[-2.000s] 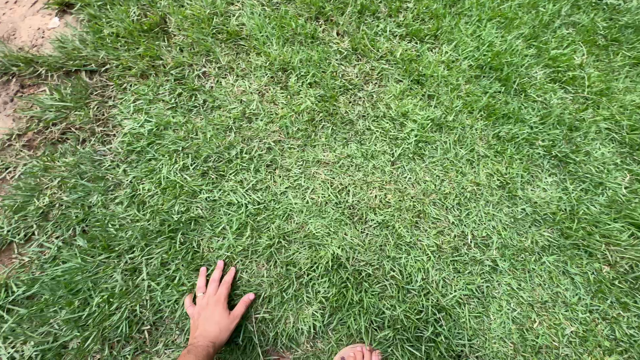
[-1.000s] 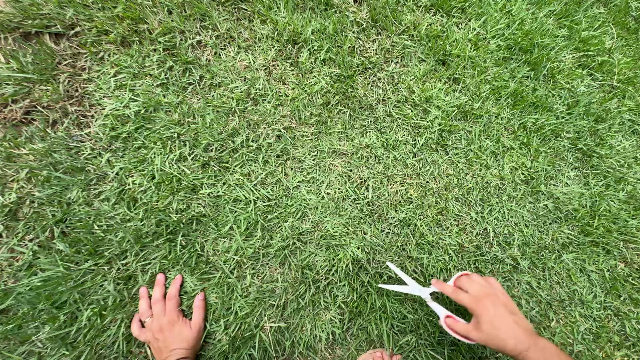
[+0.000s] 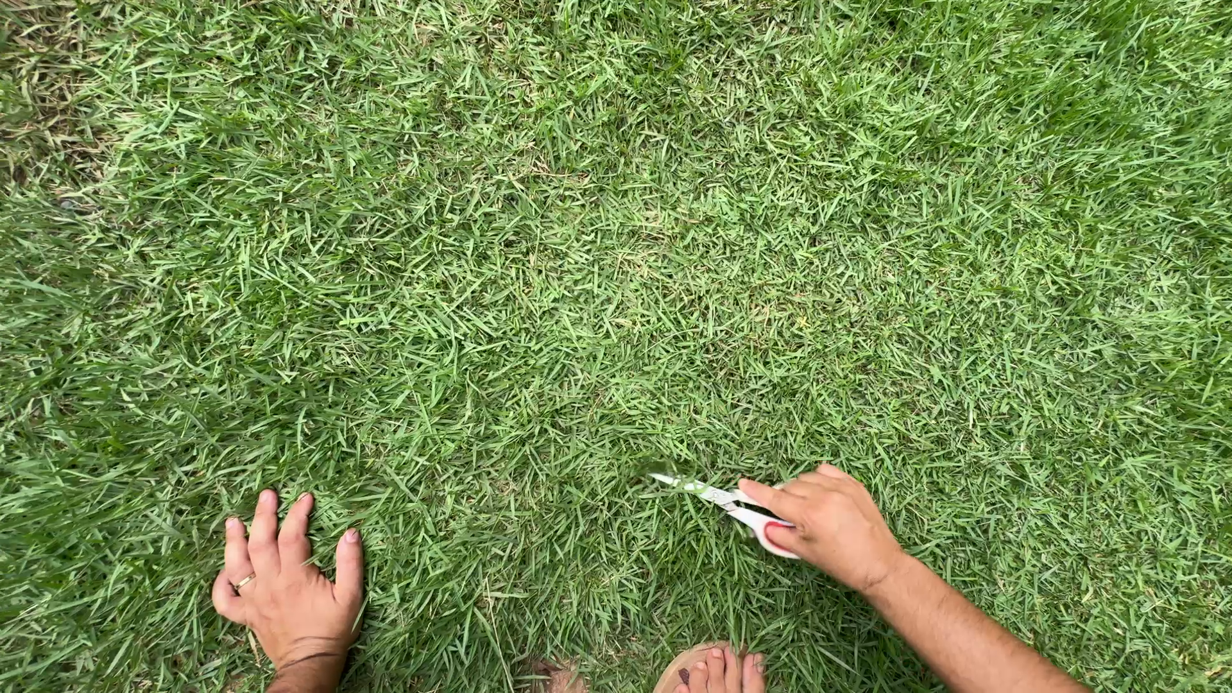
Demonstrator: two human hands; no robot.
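My right hand (image 3: 830,525) grips the handles of white scissors (image 3: 760,525) with red inner finger rings, low and right of centre. The blades point up and to the left, close together, with a few blades of grass over them. Around and beneath them is green grass (image 3: 616,385). My left hand (image 3: 294,582) rests palm down on the grass at lower left, fingers spread, with a ring on one finger and a thin dark band at the wrist. It holds nothing.
A foot in a sandal (image 3: 717,669) shows at the bottom edge, between my hands. Longer grass (image 3: 1136,115) grows at the upper right. Dry, brownish grass (image 3: 48,96) lies at the upper left. A small bare patch of soil (image 3: 556,676) is near the foot.
My right hand came into view with the scissors, whose blades were spread a second ago and are now closer together. My left hand stays on the grass. The view has shifted somewhat.
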